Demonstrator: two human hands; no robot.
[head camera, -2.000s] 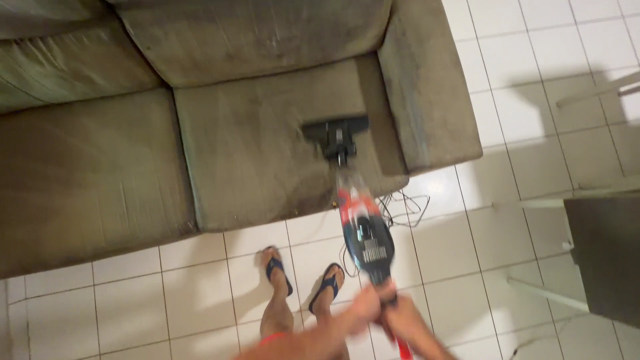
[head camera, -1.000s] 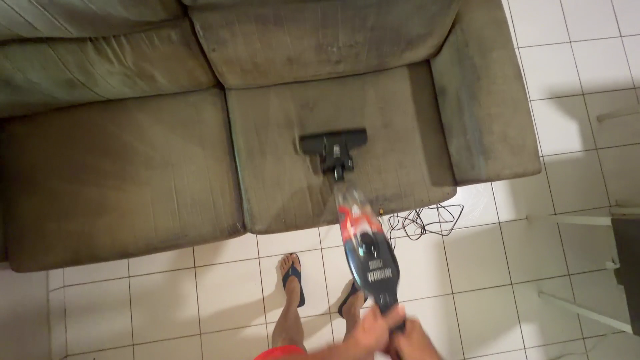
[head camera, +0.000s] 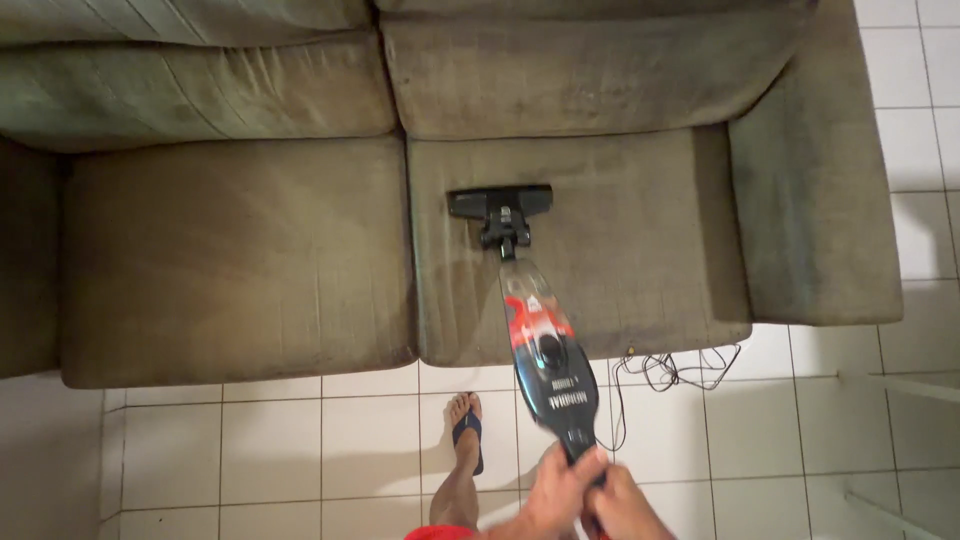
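Note:
A black and red Mondial stick vacuum cleaner (head camera: 553, 360) slants up from the lower middle of the view. Its wide black floor nozzle (head camera: 501, 202) rests on the right seat cushion (head camera: 637, 247) of a brownish-green fabric sofa, a little right of the seam between the two seats. My left hand (head camera: 556, 487) is closed around the vacuum's handle. Beside it on the right, my right hand (head camera: 621, 504) also grips the handle, lower down. The handle's end is mostly hidden by my hands.
The left seat cushion (head camera: 240, 255) lies beside the right one, and the sofa's armrest (head camera: 814, 187) bounds it on the right. A loosely coiled black cable (head camera: 667, 371) lies on the white tiled floor (head camera: 367, 442) by the sofa's front. My foot in a blue flip-flop (head camera: 466, 427) stands near it.
The nozzle has moved left across the right seat cushion, toward the seam. Both hands have stayed on the handle. The view has shifted, and the dark furniture at the right has left it.

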